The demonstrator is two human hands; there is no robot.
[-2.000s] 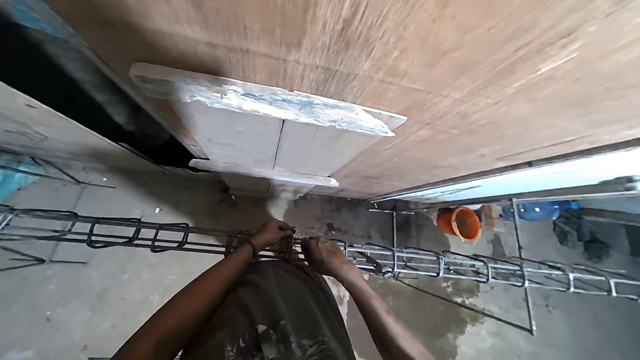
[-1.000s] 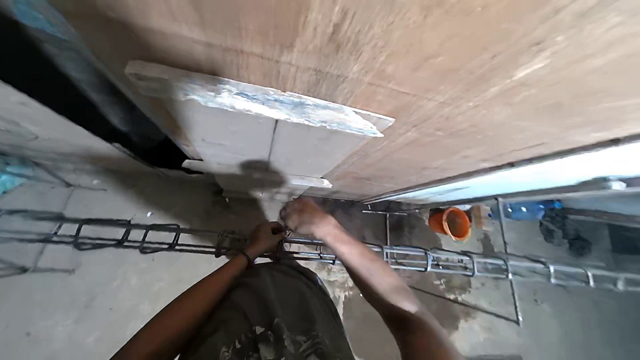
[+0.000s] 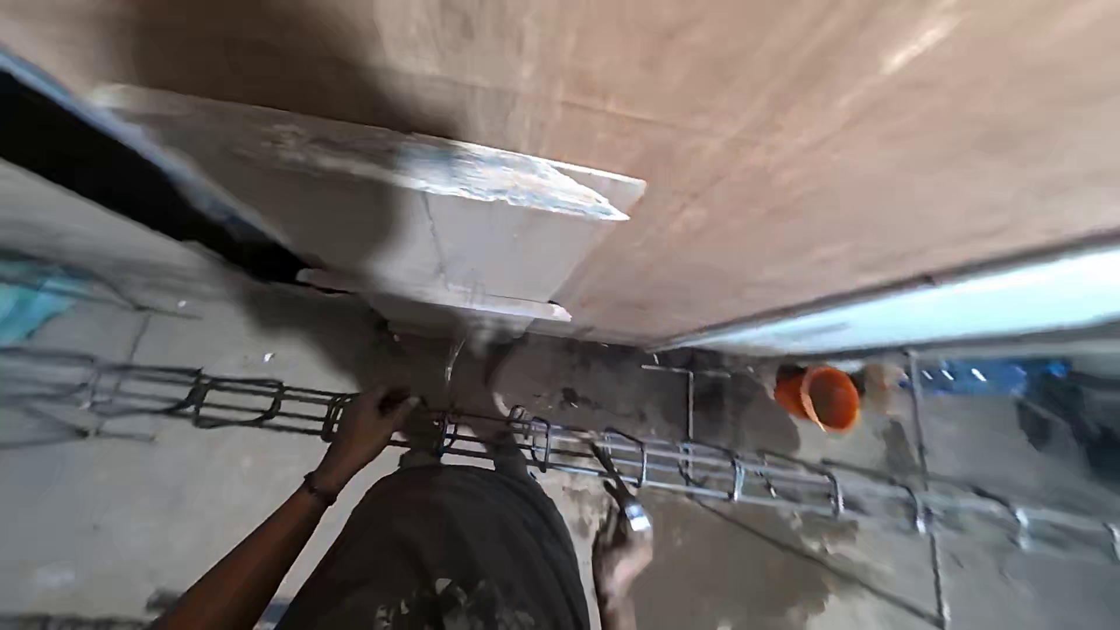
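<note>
A long cage of steel reinforcing bars with square stirrups [image 3: 735,481] runs across the view in front of my legs, raised on thin metal stands. My left hand [image 3: 367,429] is at the cage's near side, left of my knees, with fingers curled; whether it grips a bar is unclear. Right of my legs, my right hand [image 3: 623,551] holds a dark hand tool [image 3: 623,494] with a shiny part, its tip pointing up toward the cage. Blur hides the exact kind of tool.
An orange bucket [image 3: 829,398] stands beyond the cage at right, near a blue plastic bottle [image 3: 971,376]. A plywood wall [image 3: 787,175] with pale boards [image 3: 490,236] fixed to it rises ahead. Metal stand legs [image 3: 936,560] reach over the concrete floor at right. Turquoise material [image 3: 35,302] lies at far left.
My hands were close together at the cage; now they are apart, the left one further left and the right one lower right with a tool showing in it. The view has shifted somewhat.
</note>
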